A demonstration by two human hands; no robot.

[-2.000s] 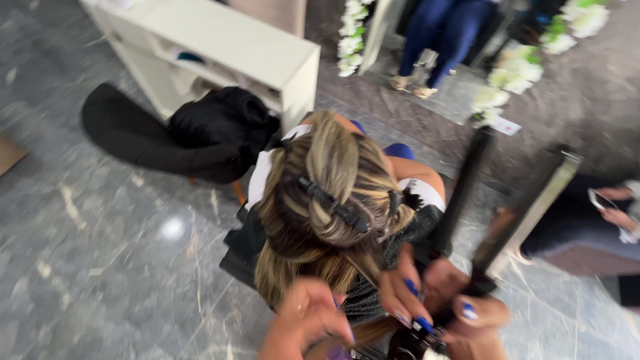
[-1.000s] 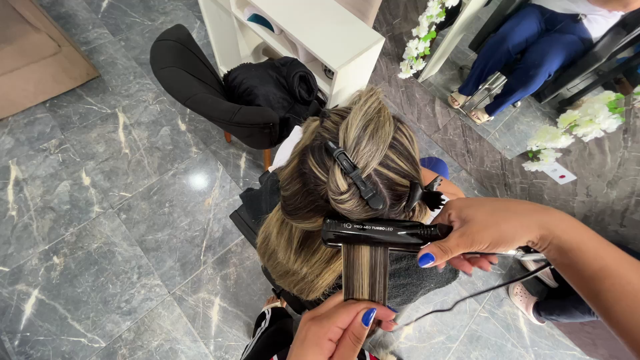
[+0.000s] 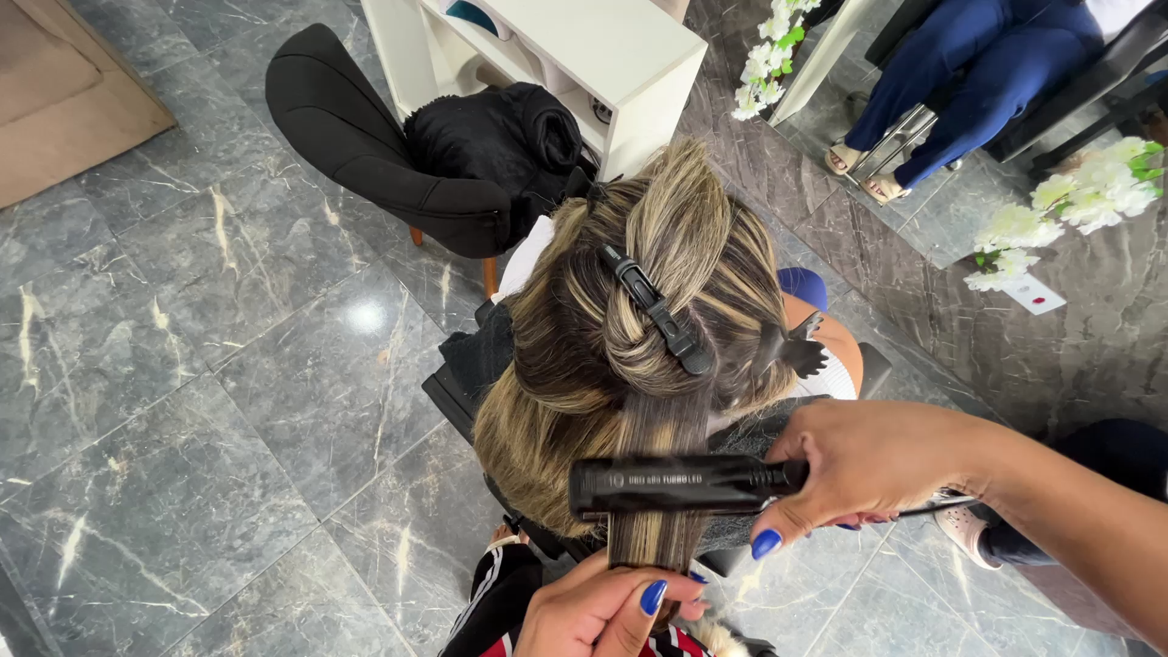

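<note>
A seated person's streaked hair (image 3: 675,201) is partly pinned on top with a black sectioning clip (image 3: 655,310). My right hand (image 3: 849,465) grips a black flat iron (image 3: 675,485), which lies across a flat hair strand (image 3: 664,424) below the clip. Beneath the iron, my left hand (image 3: 611,607) pinches the lower part of that strand between thumb and fingers. A black claw clip (image 3: 798,351) sits at the right side of the head. Loose hair hangs at the left.
A black chair (image 3: 392,146) holds a dark furry garment (image 3: 493,137), beside a white shelf unit (image 3: 630,55). White flowers (image 3: 1086,196) edge a mirror at the upper right. A cord runs from the iron toward another person's shoe (image 3: 965,534).
The flat iron in my right hand has moved down the strand, away from the head. My left hand still holds the strand's lower part, as one second ago.
</note>
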